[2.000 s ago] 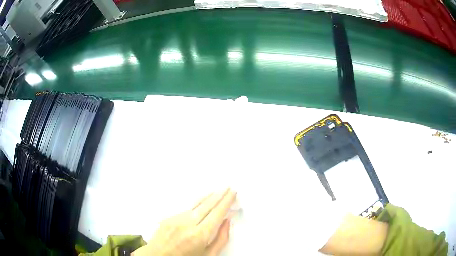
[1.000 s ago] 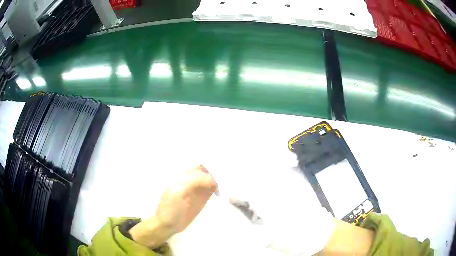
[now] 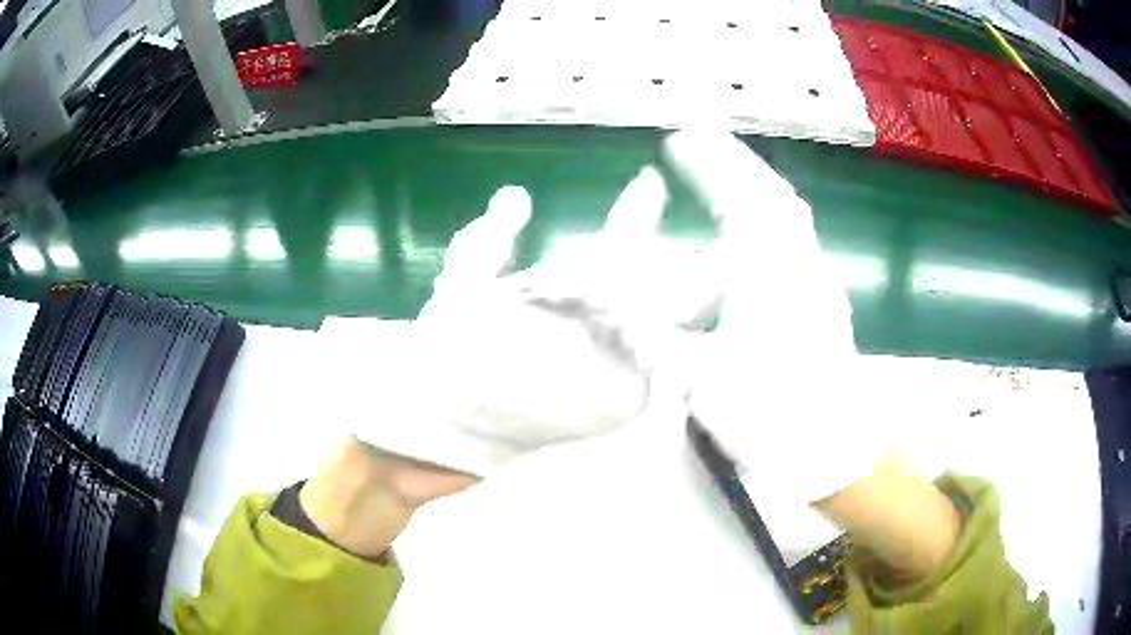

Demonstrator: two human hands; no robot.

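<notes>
My left hand wears a white glove. Its fingers are spread and raised over the near edge of the belt, and a bare wrist with a dark band shows below. My right hand, also in a white glove, is raised close beside it and blurred; whether its fingers hold the left glove cannot be told. A black phone middle frame lies on the white foam sheet under my right hand, which hides most of it. Its near end shows orange-gold patches.
A black slotted tray of frames stands at left. The green belt crosses beyond the sheet. Behind it are a white moulded tray, a red tray and a red sign. Orange-yellow bits and a black tray are at right.
My left hand, bare before, is now in a white glove. Both hands have risen forward over the belt. The view has tilted up, and my right hand now covers much of the frame.
</notes>
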